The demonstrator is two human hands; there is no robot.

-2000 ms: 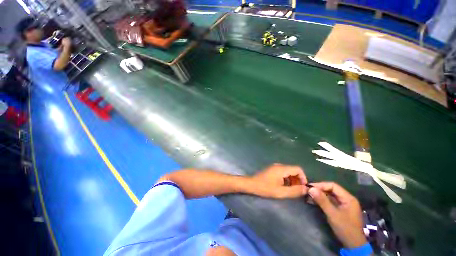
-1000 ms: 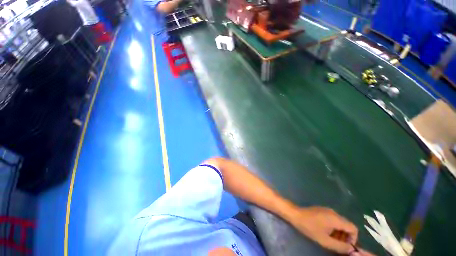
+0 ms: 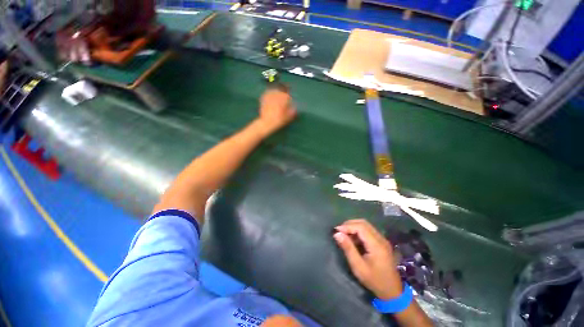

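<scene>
My left hand (image 3: pixel 277 110) is stretched out over the far part of the green belt (image 3: pixel 320 137), just in front of a small yellow-green board (image 3: pixel 269 75). Its fingertips are hidden behind the hand, so I cannot tell whether it touches the board. My right hand (image 3: pixel 369 254) is low over the near belt, with thumb and index finger pinched on a small dark piece (image 3: pixel 337 230). A loose pile of dark pads (image 3: pixel 416 255) lies just right of my right hand. I wear a blue band on the right wrist.
Fanned white strips (image 3: pixel 387 197) lie beyond my right hand, at the end of a blue-purple strip (image 3: pixel 377 131). A tan board (image 3: pixel 358 56) holds a pale flat box (image 3: pixel 428 65). Yellow-and-white parts (image 3: pixel 276 47) lie far back. A clear plastic bag (image 3: pixel 552 287) is at right.
My left hand has left my right hand and reached forward to the small yellow-green board. My right hand stays near the pads. The camera view has swung back to the right.
</scene>
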